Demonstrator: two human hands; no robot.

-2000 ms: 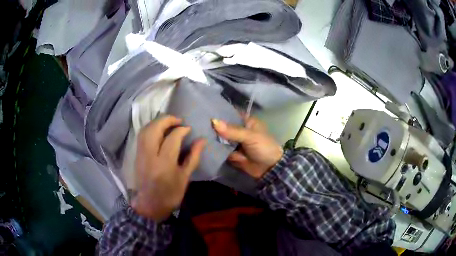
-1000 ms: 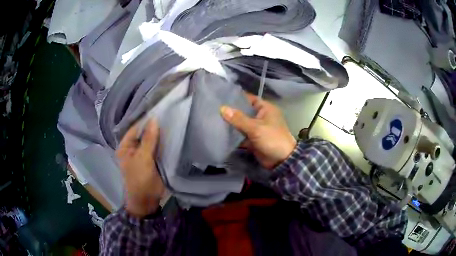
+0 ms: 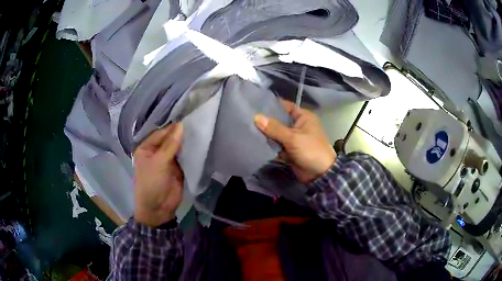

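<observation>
A thick bundle of grey cut pieces (image 3: 159, 82) lies in front of me, with a white fabric strip (image 3: 220, 53) tied round its middle. Grey cut panels (image 3: 239, 129) hang from the tie towards my lap. My left hand (image 3: 159, 173) pinches the left edge of a panel between thumb and fingers. My right hand (image 3: 301, 141) grips the panels at their right side, thumb on top. A thin pale stick (image 3: 300, 86), possibly a marking pen, stands up from behind my right hand's fingers. The fingertips under the fabric are hidden.
A cream-white sewing machine (image 3: 435, 145) with a blue oval logo stands at the right. More grey pieces (image 3: 435, 60) lie beyond it, and others (image 3: 102, 148) hang at the left over a cardboard edge. Green floor with white scraps (image 3: 77, 200) shows at the far left.
My left hand has moved from over the panels to their left edge and holds a panel spread out. My right hand keeps its grip. The view has shifted, so the bundle appears further right.
</observation>
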